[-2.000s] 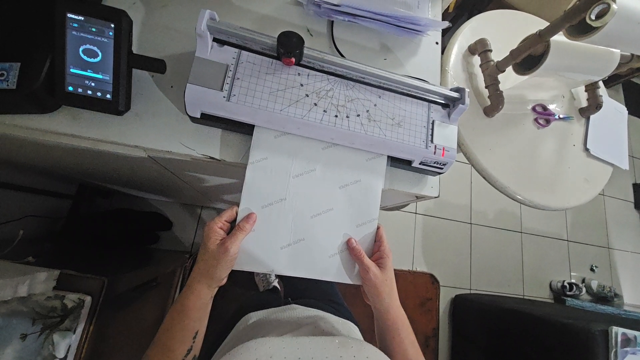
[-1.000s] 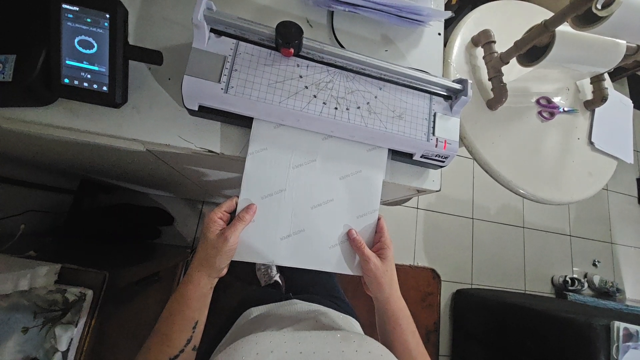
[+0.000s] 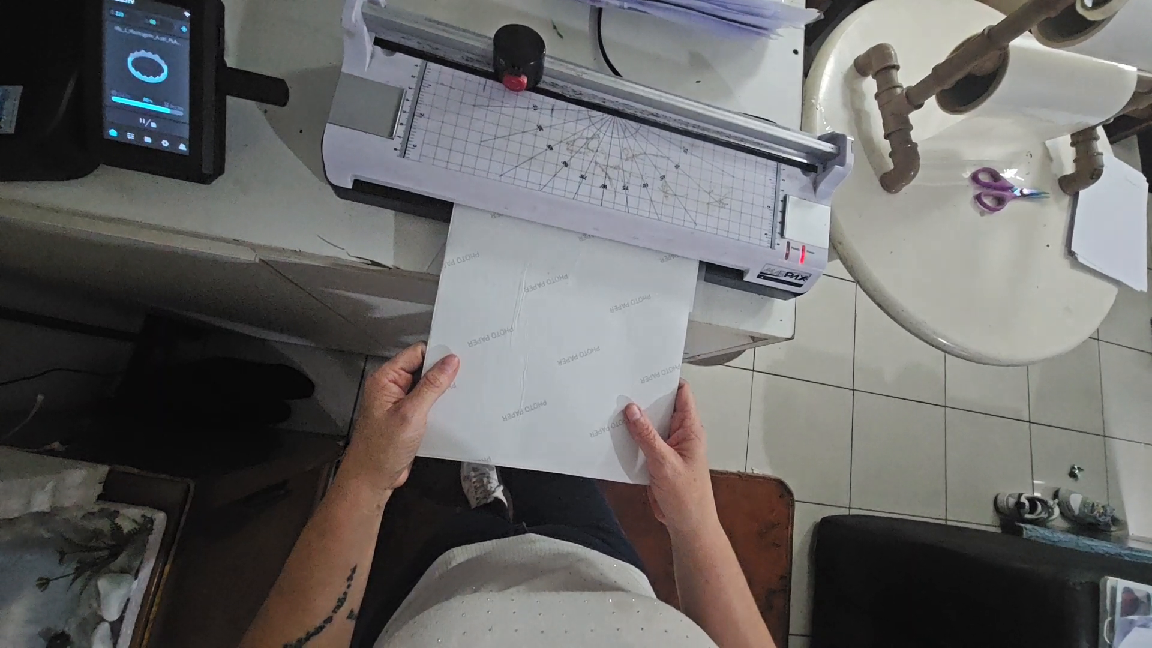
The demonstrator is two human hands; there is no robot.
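Observation:
A sheet of photo paper (image 3: 558, 351), its marked back facing up, extends from beneath the front edge of a white laminator (image 3: 576, 229) with a gridded trimmer top. The sheet's far end is hidden under the machine. My left hand (image 3: 405, 418) grips the paper's left edge, thumb on top. On the right edge, near the lower corner, my right hand (image 3: 670, 454) holds it the same way. A black cutter knob with a red button (image 3: 519, 58) sits on the trimmer rail. A red light glows at the machine's right end.
A black device with a lit screen (image 3: 148, 85) stands at the left of the white worktop (image 3: 270, 216). Stacked papers (image 3: 720, 11) lie behind the laminator. To the right, a round white surface (image 3: 972, 279) carries purple scissors (image 3: 994, 191), beside brown pipe fittings (image 3: 891, 117) and paper rolls.

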